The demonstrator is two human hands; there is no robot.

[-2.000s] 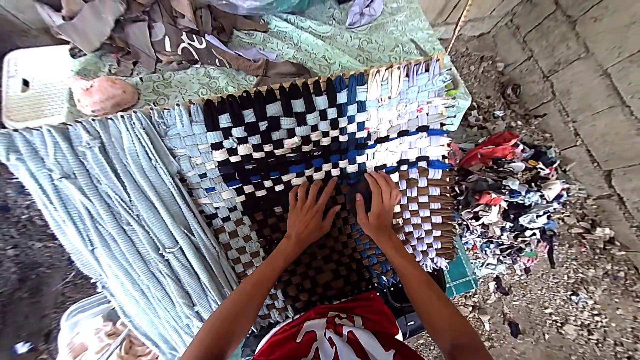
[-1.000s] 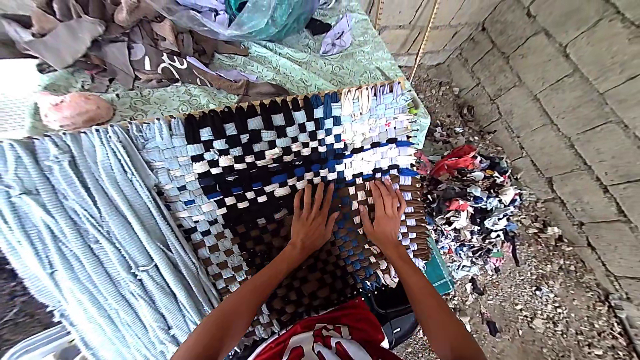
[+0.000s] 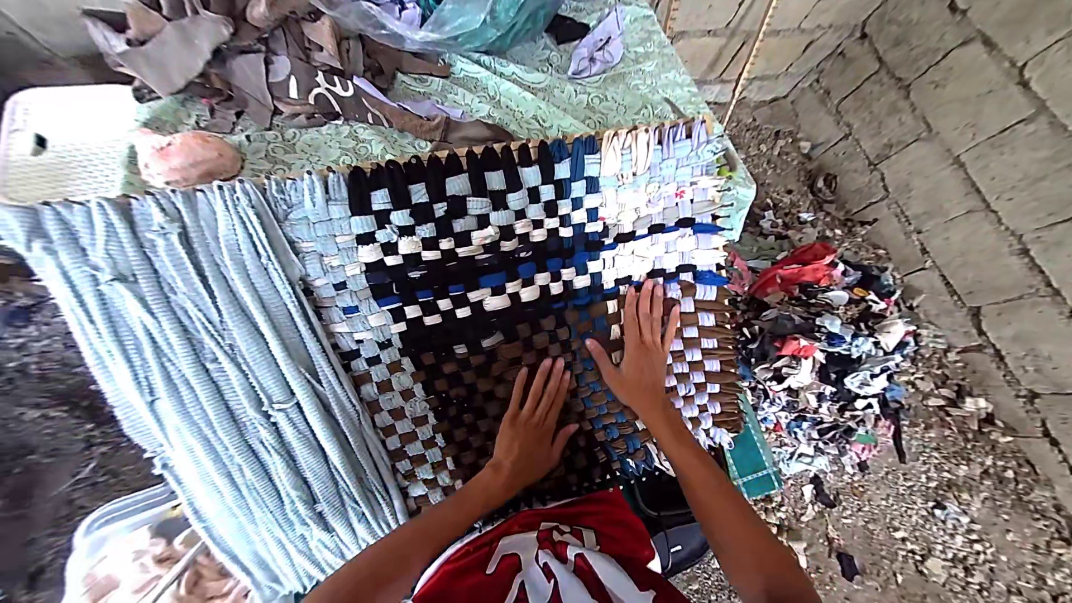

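Note:
A mat woven from fabric strips (image 3: 502,243) in black, blue, white, brown and light blue spreads before me, its far edge looped along a wooden frame bar (image 3: 435,152). My left hand (image 3: 533,423) lies palm down, fingers apart, on the dark brown and black checks near my body. Farther out and to the right, my right hand (image 3: 641,356) rests flat on the blue and brown part beside the white and brown checks. Neither hand holds anything. Long unwoven light blue strips (image 3: 218,360) stretch across the left side of the frame.
Behind the frame, a table with a green patterned cloth (image 3: 536,92) bears grey-brown fabric scraps (image 3: 251,67), a plastic bag (image 3: 469,21) and a pinkish bundle (image 3: 186,157). A scrap heap (image 3: 829,352) lies right, near a block wall (image 3: 988,167). A tub (image 3: 126,511) stands lower left.
My left hand has moved toward my body, from near the blue and white rows onto the dark checks. My right hand is still on the mat's right part. The view has shifted somewhat.

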